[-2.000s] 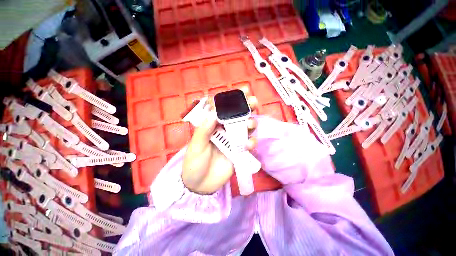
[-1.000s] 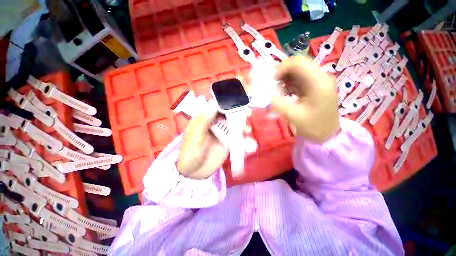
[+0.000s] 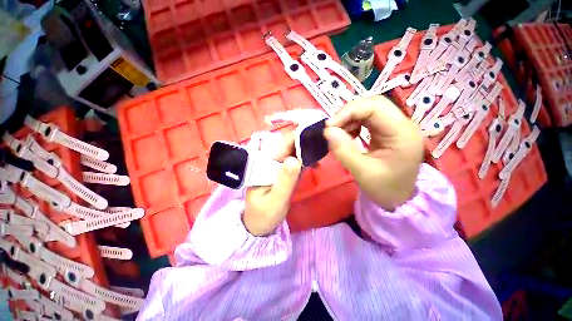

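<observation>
My left hand (image 3: 271,197) holds a smartwatch (image 3: 227,165) by its pale pink strap, its black screen facing up and to the left of the hand. A second smartwatch (image 3: 313,143) with a dark screen is between both hands, tilted. My right hand (image 3: 381,147) pinches its right edge with thumb and fingers. Both hands are over the red compartment tray (image 3: 162,168). A pale strap or cloth shows behind the second watch; I cannot tell which.
Several watches lie face down at the tray's upper right (image 3: 322,56). Loaded trays stand left (image 3: 84,243) and right (image 3: 502,182). A clear bottle (image 3: 359,60), another red tray (image 3: 244,31) and a white and dark instrument (image 3: 94,69) are at the back.
The first watch has swung from upright to the left of my left hand. A second watch face now shows between the hands. My right hand has come in to its edge.
</observation>
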